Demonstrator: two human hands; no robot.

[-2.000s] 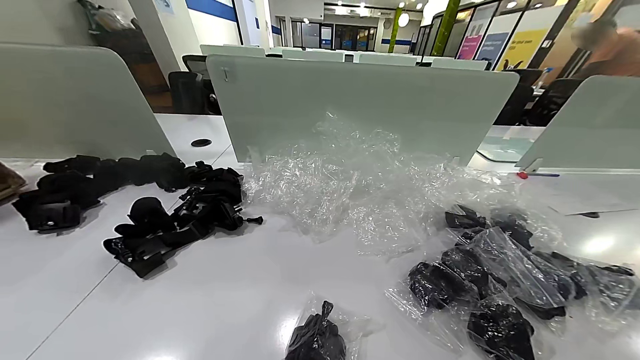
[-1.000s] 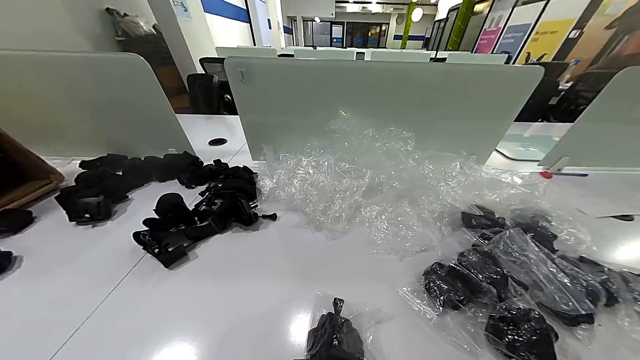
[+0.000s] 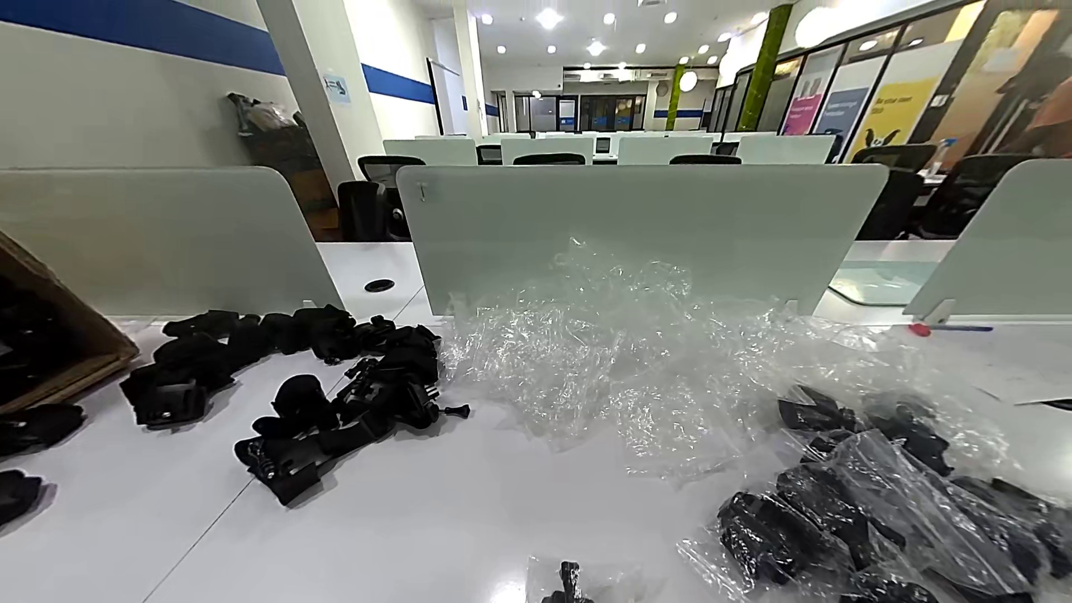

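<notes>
Neither of my hands is in view. Black strap mounts with plastic buckles [image 3: 368,410] lie unwrapped in a heap on the left half of the white table [image 3: 469,519]. A row of rolled black straps [image 3: 193,360] stretches behind and left of them. Crumpled clear plastic bags [image 3: 620,360] are piled in the middle, against the divider. On the right, several black items in clear bags [image 3: 837,519] lie in a heap. One more bagged black item [image 3: 569,586] shows only its top at the bottom edge.
An open cardboard box [image 3: 75,377] with dark contents stands tilted at the left edge, with black items beside it. A frosted divider [image 3: 636,209] runs behind the plastic. A pen [image 3: 959,328] with a red object beside it and a paper sheet [image 3: 1030,377] lie at the right.
The view has tilted up and turned left, bringing more of the box and the room into sight. Nothing on the table has plainly moved.
</notes>
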